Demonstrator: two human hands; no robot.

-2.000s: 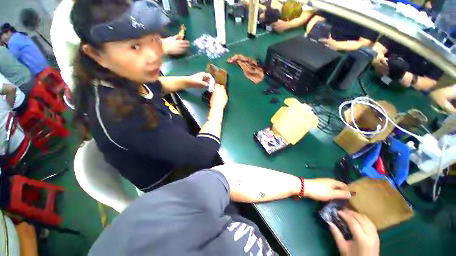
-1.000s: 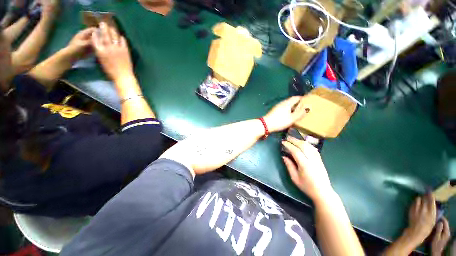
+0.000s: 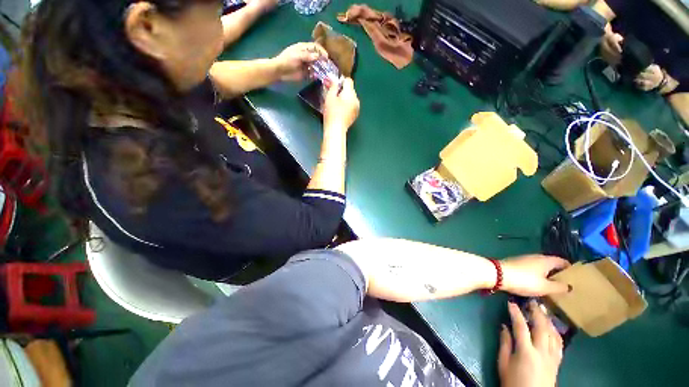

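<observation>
The nearest retail box (image 3: 563, 325) lies at the lower right with its brown lid (image 3: 600, 299) open. My left hand (image 3: 535, 275), below a red bracelet, has its fingertips against the lid's left part, by a small dark spot. My right hand (image 3: 532, 346) lies over the dark box body with fingers spread across its near left side, gripping it. The hands hide most of the box's inside; a little shiny content shows between them.
Another open retail box (image 3: 438, 193) holds shiny bagged accessories. Behind my hands are a blue bin (image 3: 638, 223), a brown carton (image 3: 574, 185) with white cable (image 3: 568, 151), and a black equipment case (image 3: 461, 45). A seated person (image 3: 204, 189) at left handles another box (image 3: 336, 53).
The view has swung back left since one second ago, so the neighbour shows more fully. Both my hands remain at the same box, its lid still open. The neighbour now holds a shiny bag.
</observation>
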